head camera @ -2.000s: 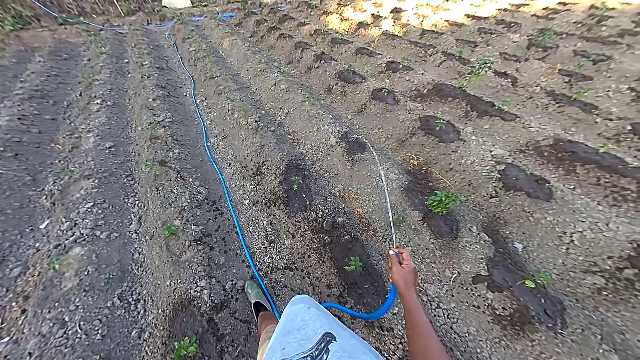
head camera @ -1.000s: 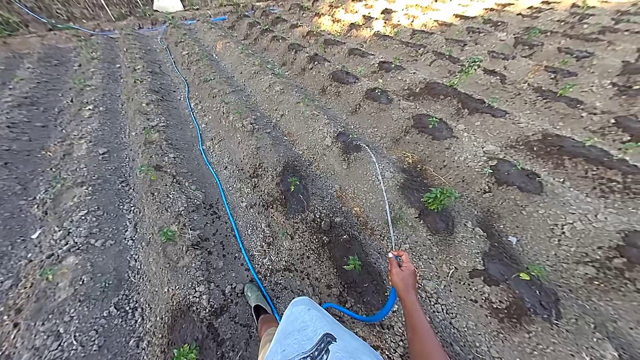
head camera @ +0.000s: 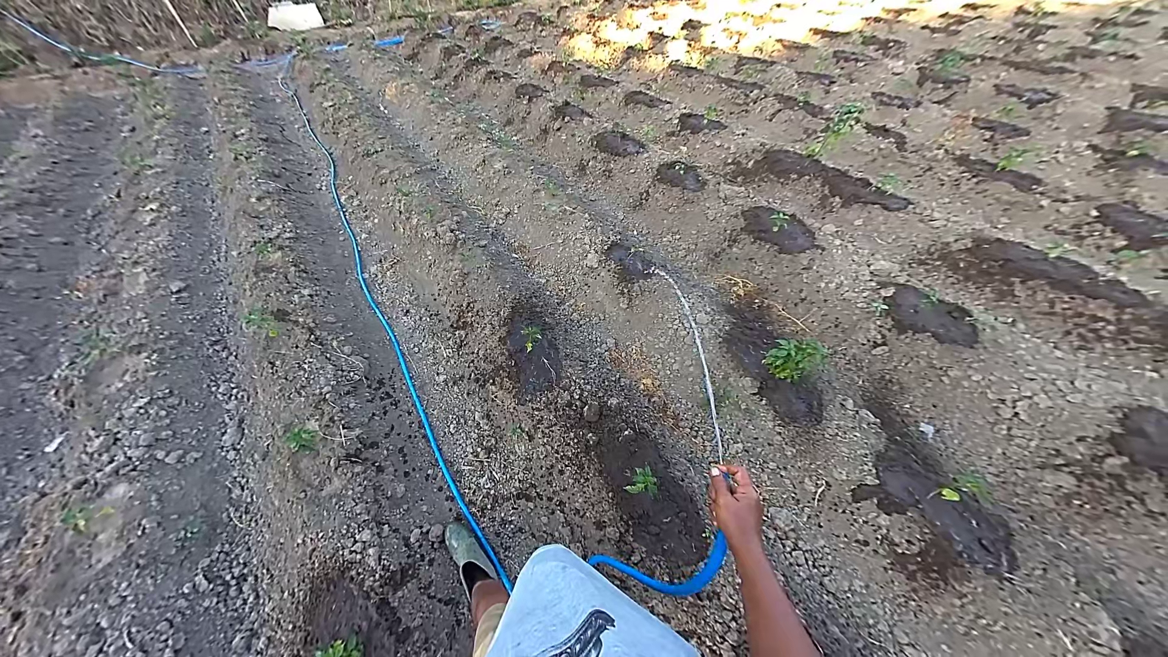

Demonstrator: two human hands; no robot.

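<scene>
My right hand (head camera: 735,507) grips the end of a blue hose (head camera: 683,587) at the lower middle. A thin stream of water (head camera: 698,351) arcs up and left from it onto a dark wet patch of soil (head camera: 631,261). Just left of the hand, a small green seedling (head camera: 642,481) grows in wet soil; another seedling (head camera: 532,338) stands farther up in its own wet patch. A bushier plant (head camera: 795,359) is above and right of the hand. My left hand is not in view.
The hose also runs along a furrow (head camera: 374,306) to the far edge, passing close beside my boot (head camera: 468,553). Soil ridges with small plants lie on both sides, wet patches mostly on the right. A pale object (head camera: 295,15) lies at the far edge.
</scene>
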